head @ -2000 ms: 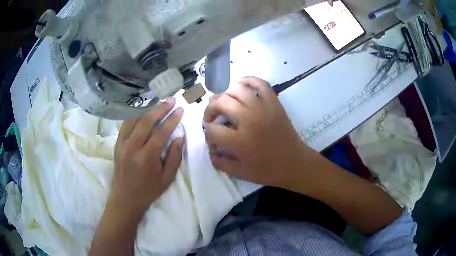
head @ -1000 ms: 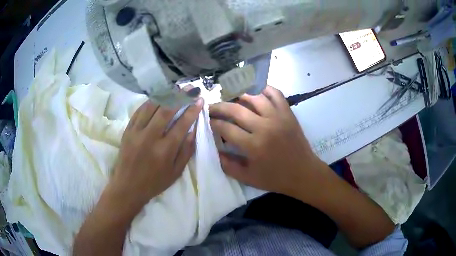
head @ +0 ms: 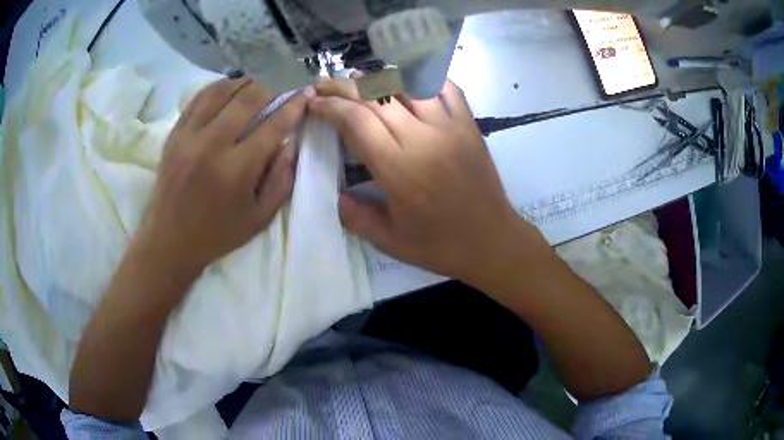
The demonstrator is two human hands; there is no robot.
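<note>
Cream cloth (head: 86, 206) is heaped left of the needle, and a smooth folded part runs between my hands over the table's front edge. My left hand (head: 219, 163) presses on the cloth, fingertips near the needle. My right hand (head: 421, 172) lies over the fold's edge just right of it, index fingertip close to my left fingertips. The presser foot and needle (head: 328, 62) sit just beyond the fingertips under the sewing machine head (head: 258, 34). A tan block (head: 378, 84) is beside the needle. What the right thumb and fingers pinch is partly hidden.
A dark strip (head: 524, 120) lies right of my right hand. A lit smartphone (head: 614, 53), a pen (head: 707, 63) and metal snips (head: 675, 129) lie farther right. Crumpled cloth (head: 632, 284) fills a dark red bin at lower right. Faint ruler marks (head: 584, 198) run along the table edge.
The view has shifted, so the machine sits higher in the picture. My right hand has moved closer to my left fingertips, its index finger reaching to the fold near the needle.
</note>
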